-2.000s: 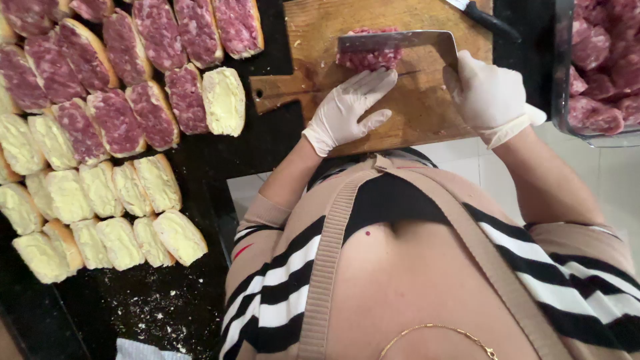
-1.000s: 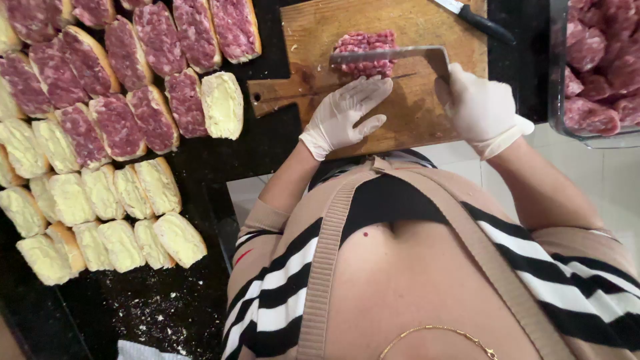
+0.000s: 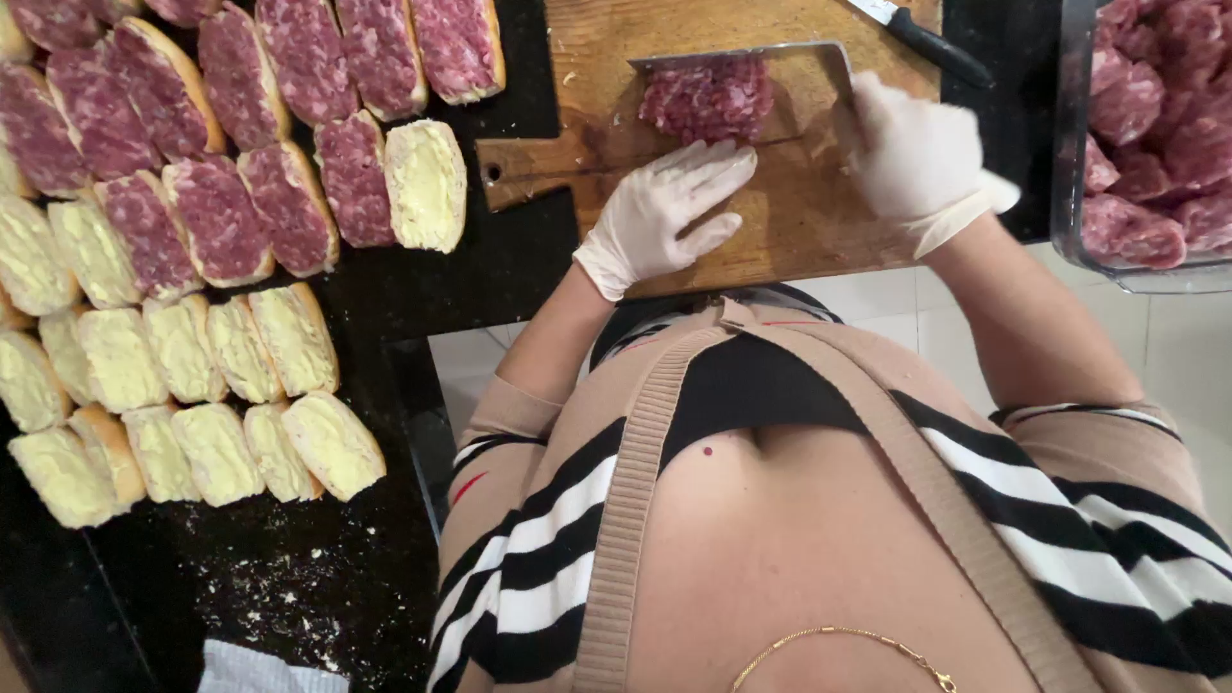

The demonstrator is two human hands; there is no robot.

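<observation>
My right hand (image 3: 914,154), in a white glove, is closed around the handle end of a long flat metal blade (image 3: 741,52). The blade reaches left along the far edge of a flattened portion of raw ground meat (image 3: 712,98). This meat lies on a wooden cutting board (image 3: 799,217). My gloved left hand (image 3: 674,212) rests on the board just below the meat, fingers extended and thumb apart, its fingertips at or close to the meat's near edge. It holds nothing. The blade's handle is mostly hidden inside my right hand.
Rows of bread halves stand at left, some topped with raw meat (image 3: 217,219), others with a pale yellow spread (image 3: 426,186). A black-handled knife (image 3: 938,48) lies across the board's far right corner. A clear tray (image 3: 1068,144) at right holds meat chunks. Crumbs and a cloth (image 3: 269,669) are lower left.
The blade has moved from across the meat to its far edge, with my right hand still on it. My left hand has stayed near the meat's near side.
</observation>
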